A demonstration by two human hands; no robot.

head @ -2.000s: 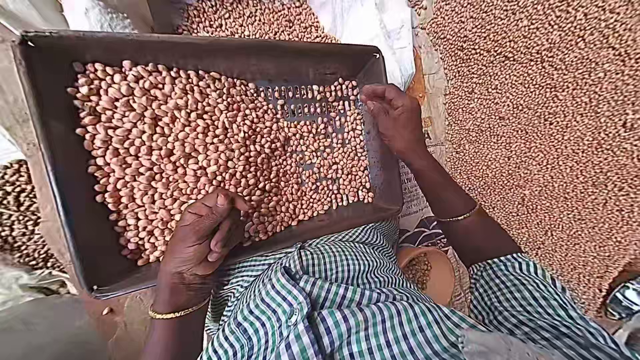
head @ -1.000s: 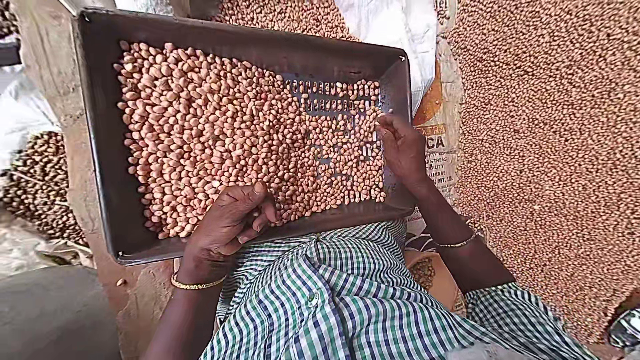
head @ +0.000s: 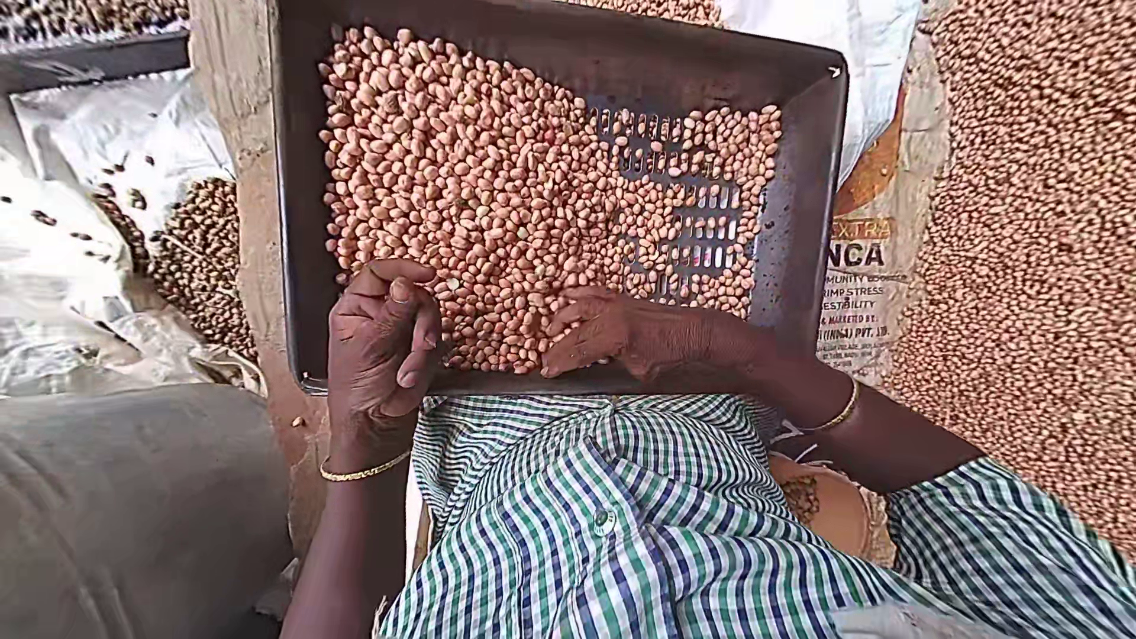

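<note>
A dark rectangular tray with a slotted bottom lies across my lap. Shelled peanuts are heaped over its left and middle part and spread thinner over the slots at the right. My left hand is over the tray's near left corner, its fingers curled and thumb near the fingertips; whether something small is between them cannot be told. My right hand reaches in over the near wall, its fingertips down among the peanuts near the middle.
A wide spread of peanuts covers the right side. A printed sack lies beside the tray. At left are darker nuts or pods on white sheeting and a grey rounded object. A bowl sits by my right elbow.
My right hand has moved from the tray's right end to the peanuts near the middle. The left hand has come to the tray's near left corner. The view has shifted.
</note>
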